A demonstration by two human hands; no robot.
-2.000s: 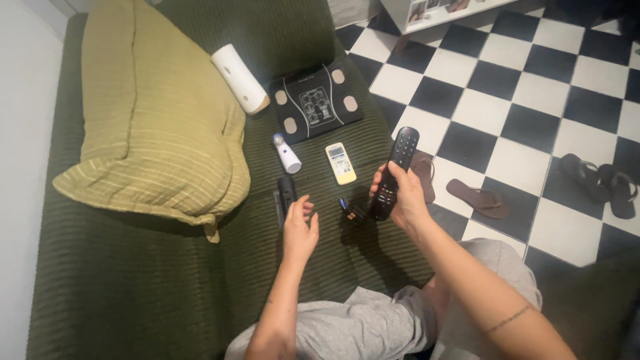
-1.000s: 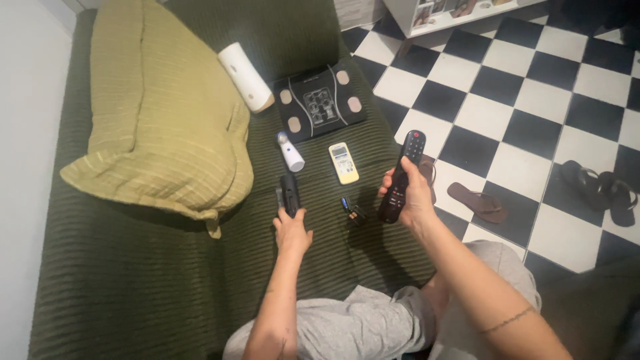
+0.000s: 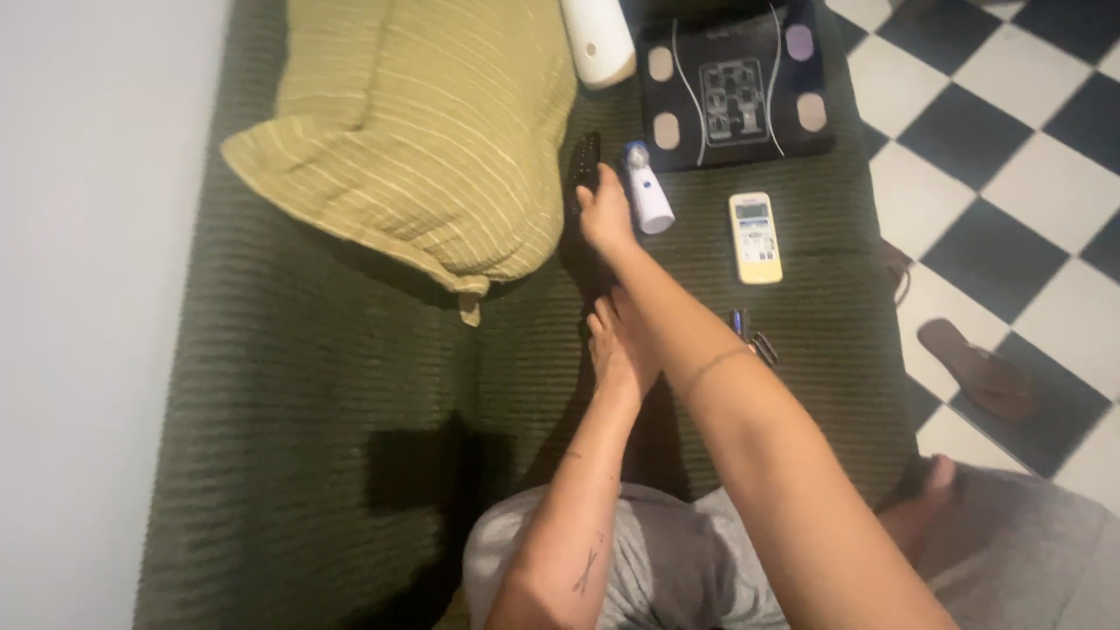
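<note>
My right hand [image 3: 610, 214] reaches across to the left, its fingers on the lower part of a black remote control [image 3: 588, 157] beside the green cushion. Below it my left hand [image 3: 623, 341] is partly hidden under the right forearm; whether it holds anything cannot be told. Just right of the remote lies a white handheld device with a blue top [image 3: 649, 197]. Farther right is a pale yellow air-conditioner remote [image 3: 755, 238]. Several small batteries [image 3: 741, 324] lie near my right forearm.
A black body scale [image 3: 735, 96] and a white cylindrical object [image 3: 599, 44] lie at the top of the green corduroy sofa [image 3: 420, 376]. A striped green cushion [image 3: 437, 149] is at the left. A brown sandal [image 3: 976, 367] is on the checkered floor.
My right hand has moved left with the black remote, now beside the cushion, and its forearm crosses over my left hand. The black object at my left hand is no longer visible. The view has shifted.
</note>
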